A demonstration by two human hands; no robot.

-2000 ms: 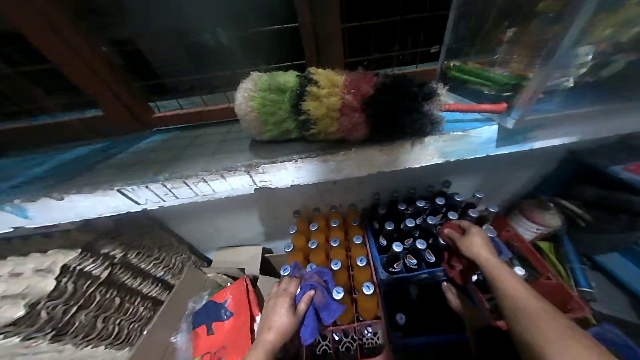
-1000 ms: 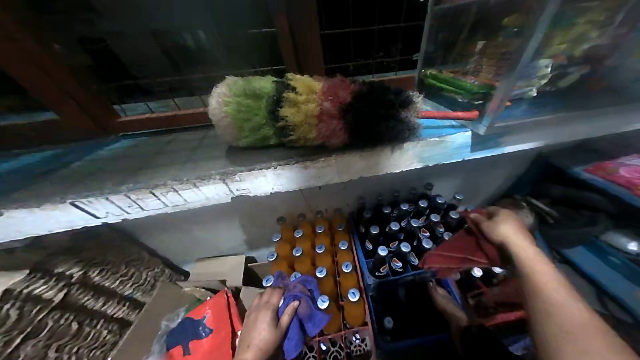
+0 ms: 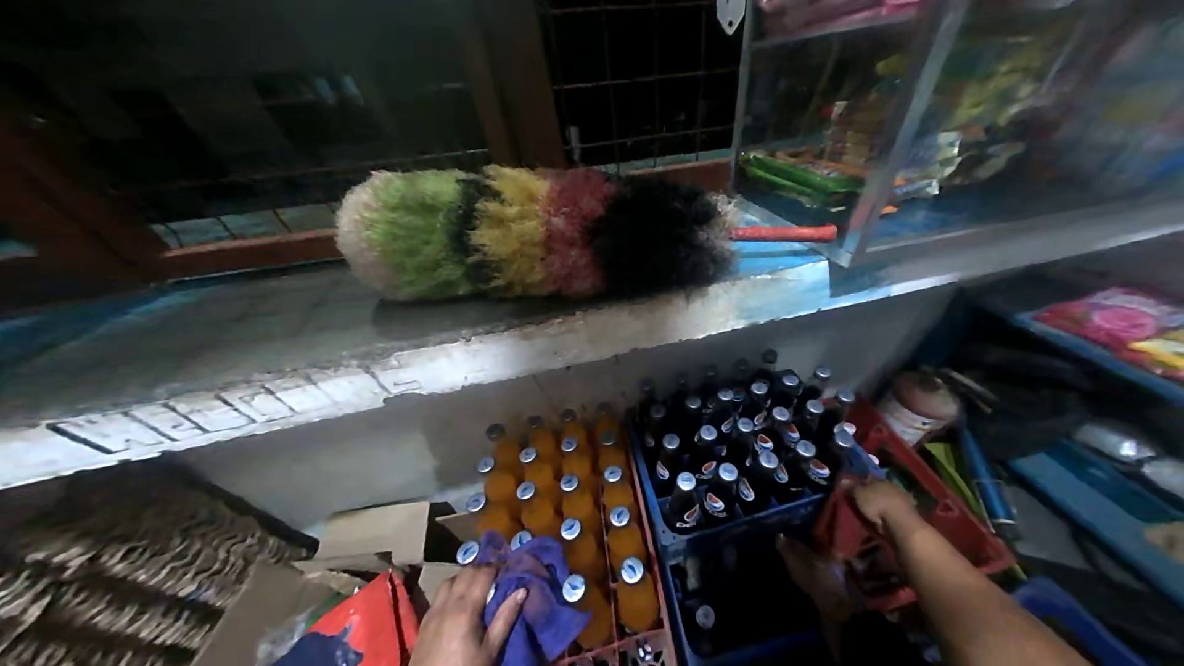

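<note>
My left hand (image 3: 462, 610) grips a purple cloth (image 3: 532, 592) over the caps of orange-drink bottles (image 3: 583, 546) in a red crate. At the right, my right hand (image 3: 883, 507), its forearm bare, holds a red cloth (image 3: 844, 520) beside the capped dark cola bottles (image 3: 726, 490) in a blue crate (image 3: 666, 518). A darker hand (image 3: 814, 569), shaded and partly hidden, is close below the red cloth; whose it is cannot be told. What lies under the red cloth is hidden.
A multicoloured duster (image 3: 536, 231) lies on the ledge (image 3: 592, 338), beside a glass case (image 3: 906, 120). Egg trays (image 3: 102, 564), a cardboard box (image 3: 375, 536) and a red packet (image 3: 370, 620) stand at the left. A blue crate (image 3: 694, 592) and a red crate (image 3: 925, 462) are near the right hand.
The red cloth has moved from the cola bottles toward the red crate at the right. The purple cloth stays over the orange-drink bottles. The view has shifted slightly.
</note>
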